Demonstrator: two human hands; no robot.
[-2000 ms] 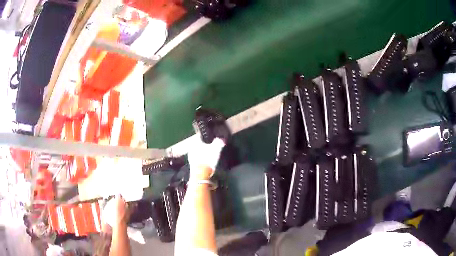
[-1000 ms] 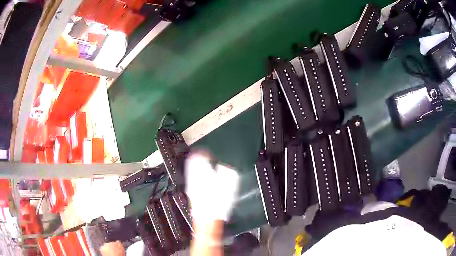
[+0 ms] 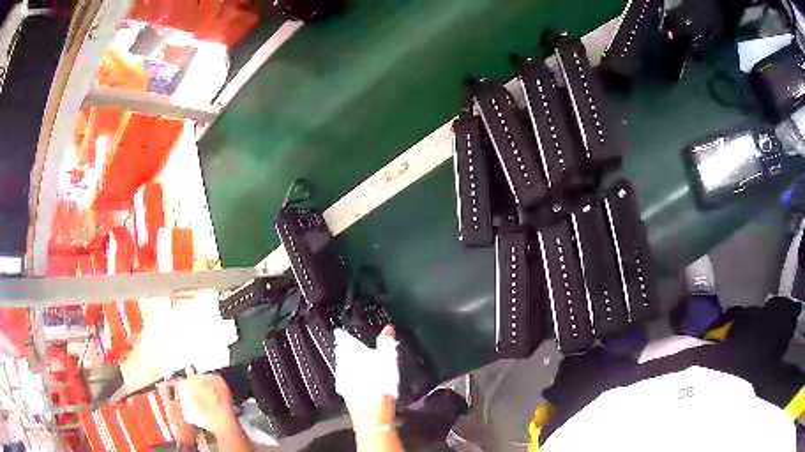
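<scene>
My left hand (image 3: pixel 366 375), in a white glove with a bare fingertip showing, is at the lower middle, closed on the end of a black unit (image 3: pixel 369 316) with pale marks; its body is partly hidden by the hand. It lies beside a packed group of black units (image 3: pixel 304 366) on the left. One unit (image 3: pixel 311 256) with a cord loop rests just above this group, against the pale rail. Two rows of long black units with white marks stand to the right, an upper row (image 3: pixel 549 124) and a lower row (image 3: pixel 560 287). My right hand is not in view.
The pale rail (image 3: pixel 379 181) divides the green belt (image 3: pixel 353 97). A screen unit (image 3: pixel 728 168) lies at right. Orange-red boxes (image 3: pixel 124 424) and another person's hand (image 3: pixel 205 402) are at lower left. White and black clothing (image 3: pixel 680 406) fills the lower right.
The unit held earlier now lies by the rail at left. The lower right row has lost its leftmost unit, and my left hand is on a unit beside the left group. The view has shifted.
</scene>
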